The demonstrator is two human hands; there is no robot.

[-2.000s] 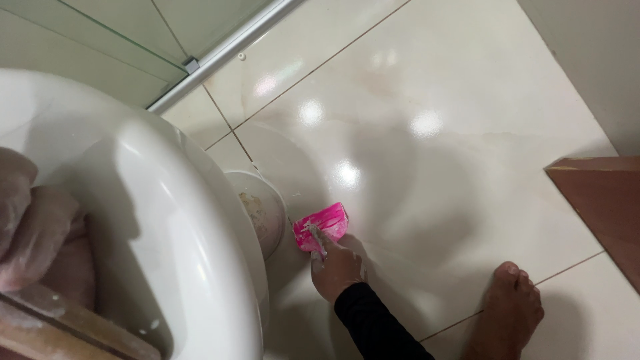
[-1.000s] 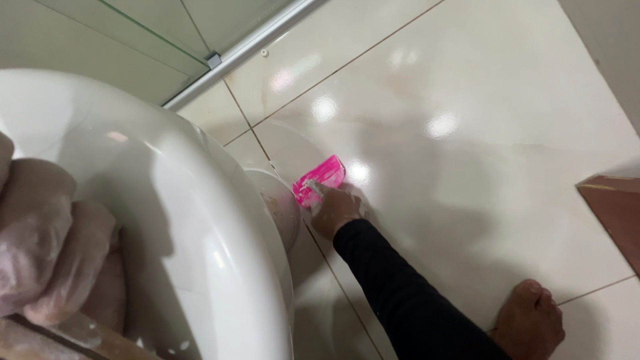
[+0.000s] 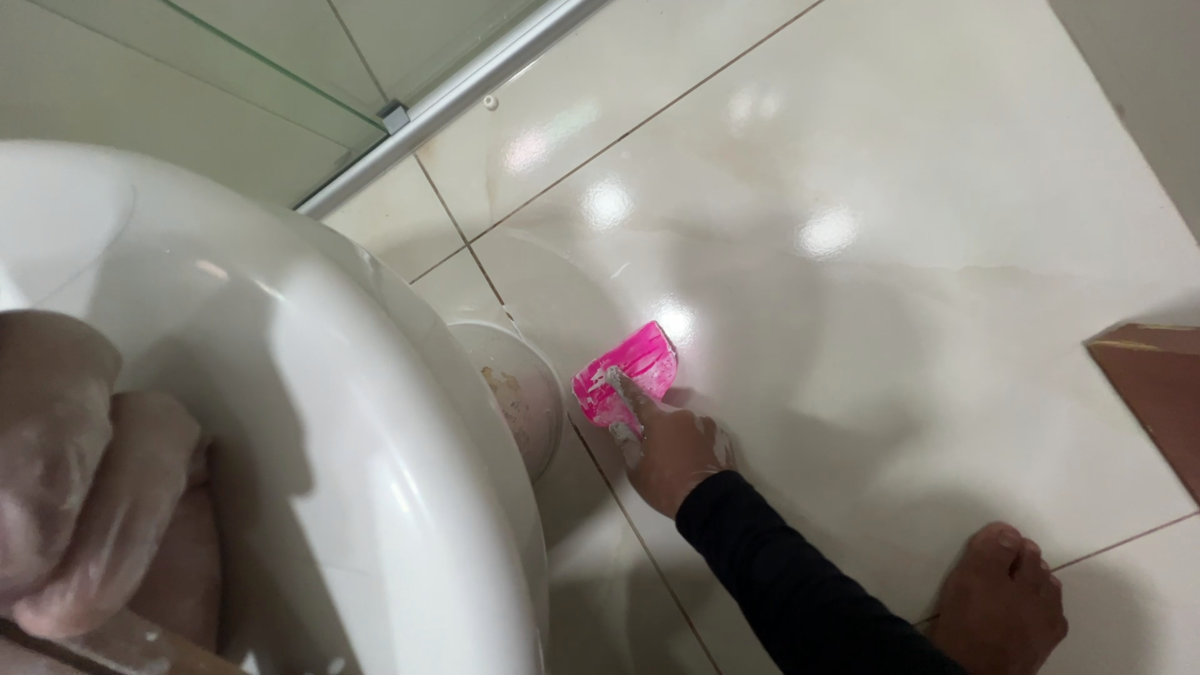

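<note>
My right hand (image 3: 670, 450), smeared with white paste and in a dark sleeve, grips a pink plastic scraper (image 3: 637, 370) low over the tiled floor. The scraper carries white smears and is just right of the round base (image 3: 511, 389) of a white ceramic basin (image 3: 441, 469). Whether its edge touches the base I cannot tell. At the far left, my left hand (image 3: 103, 487) has its fingers curled over a pale, wood-like bar (image 3: 141, 642) above the basin; the frame's edge cuts off part of this hand.
A glass panel (image 3: 234, 56) in a metal floor track (image 3: 459, 103) crosses the upper left. One bare foot (image 3: 1003, 600) stands on the tiles (image 3: 844, 347) at lower right. A reddish-brown wooden piece (image 3: 1153, 394) juts in from the right edge.
My right hand and the pink scraper were closer against the round base one second ago and are now slightly away from it. The view has shifted a little.
</note>
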